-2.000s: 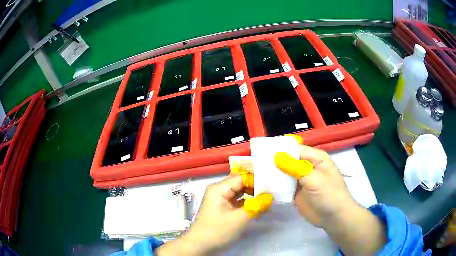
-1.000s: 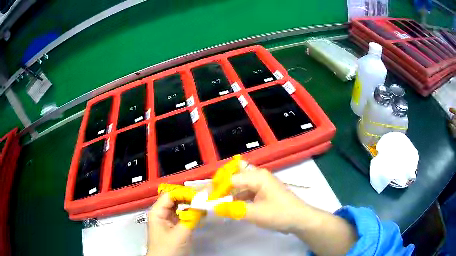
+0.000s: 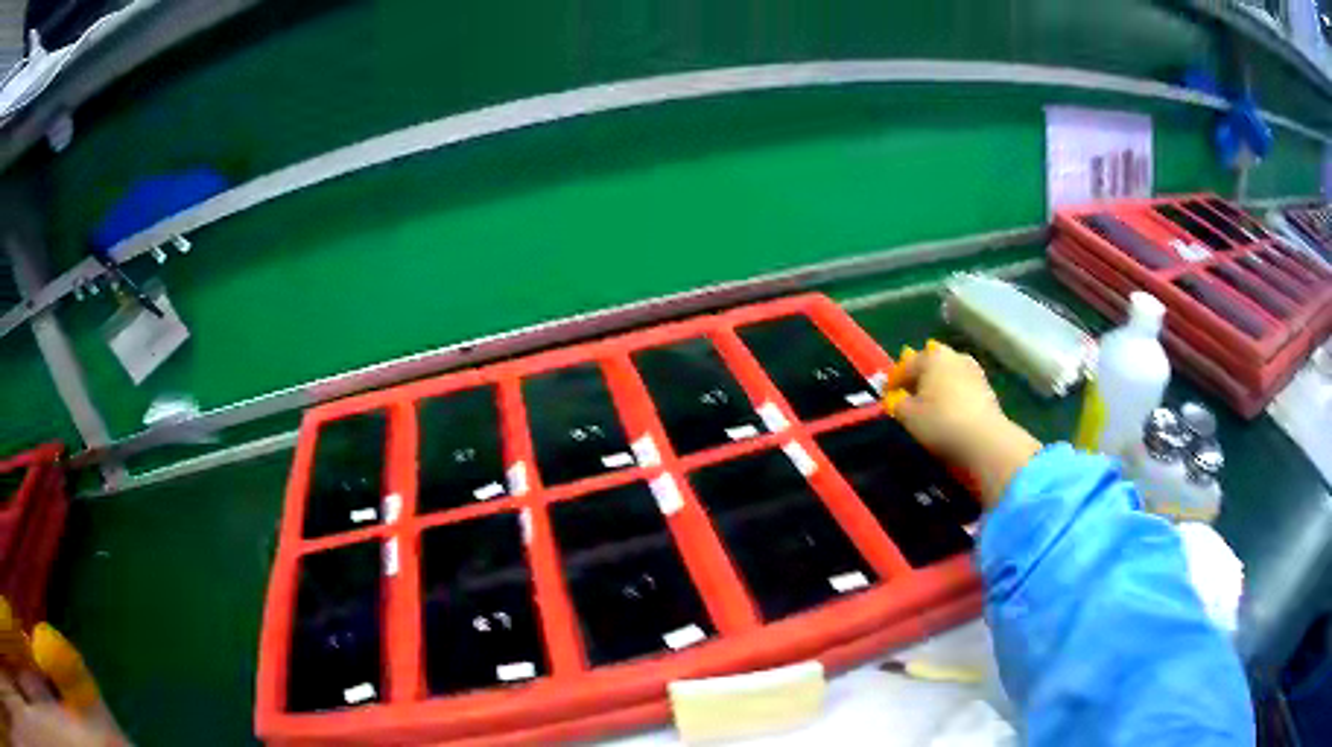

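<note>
The red foam tray (image 3: 584, 721) lies in front of me, with black glossy panels (image 3: 631, 591) in two rows, small white marks and white labels on them. My right hand (image 3: 947, 412), with orange-yellow finger cots, is at the tray's upper right edge beside a white label; whether it grips anything is unclear. My left hand (image 3: 51, 693) is at the lower left, cut off by the picture's edge, with yellow cots on spread fingers; nothing shows in its visible part. A cream card (image 3: 748, 703) leans on the tray's front edge. A slim pale-handled tool (image 3: 938, 671) lies right of it.
At right stand a white bottle (image 3: 1129, 377), metal-topped pump bottles (image 3: 1177, 467) and a white cloth (image 3: 1212, 572). A clear-wrapped pale block (image 3: 1018, 333) lies behind them. More red trays stand at far right (image 3: 1224, 329) and left (image 3: 32, 511). A metal rail runs behind the tray.
My hands have parted: the right went to the tray's upper right edge, the left to the lower left. The white wipe is out of them. The view has tilted up.
</note>
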